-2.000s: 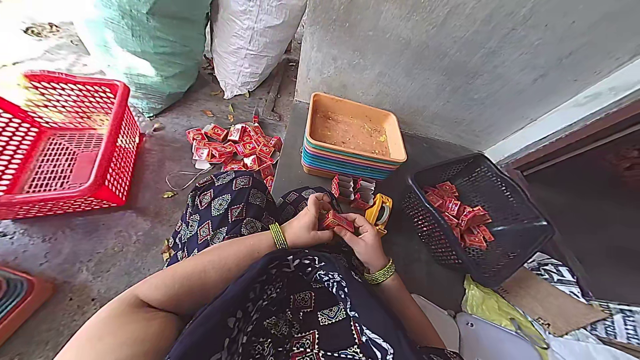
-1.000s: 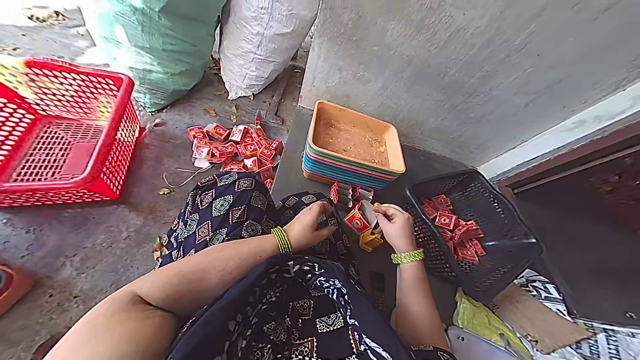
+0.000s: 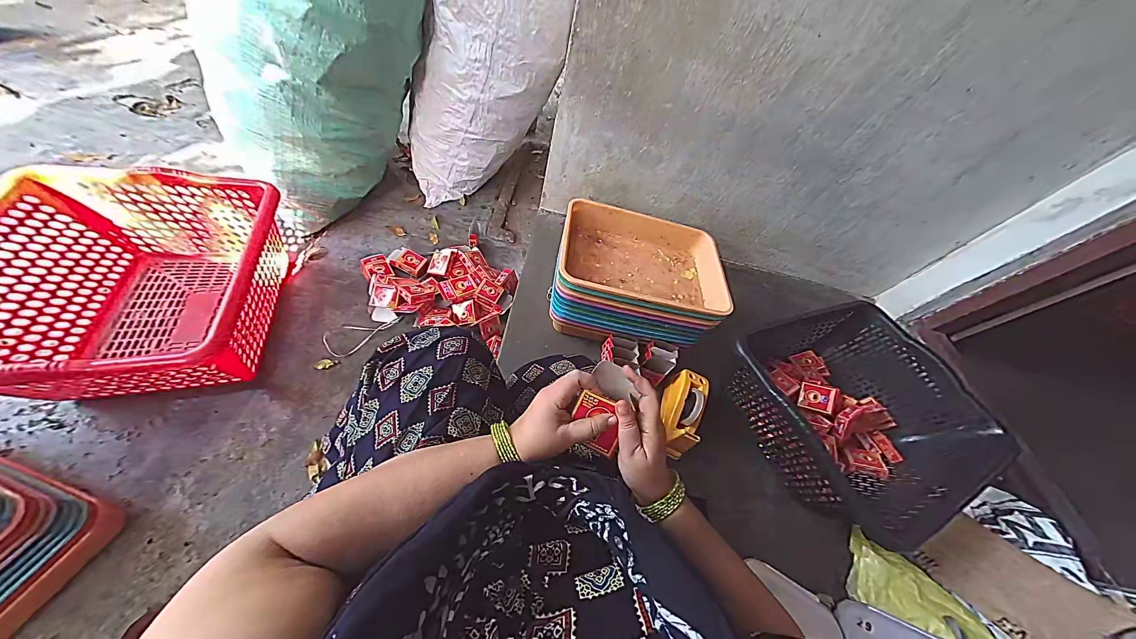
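Observation:
Above my lap, my left hand (image 3: 557, 415) grips a small red printed cardboard box (image 3: 596, 421) with its thumb across the front. A grey inner flap stands up at the box's top, and my right hand (image 3: 644, 431) has its fingers on the flap and the box's right side. Just beyond the hands, a few open red boxes (image 3: 658, 358) stand against a stack of plastic trays. A yellow tape dispenser (image 3: 684, 414) stands to the right of my right hand.
The stacked trays (image 3: 646, 306) stand by the wall. A black basket (image 3: 941, 444) at the right holds red boxes; more red boxes (image 3: 457, 288) lie piled on the floor. A red basket (image 3: 240, 293) is at the left, with a green sack (image 3: 306, 98) and a white sack (image 3: 484, 89) behind.
A second ago my left hand was empty, apart from the box at my right hand. Now both hands are together at a box, closer to my lap.

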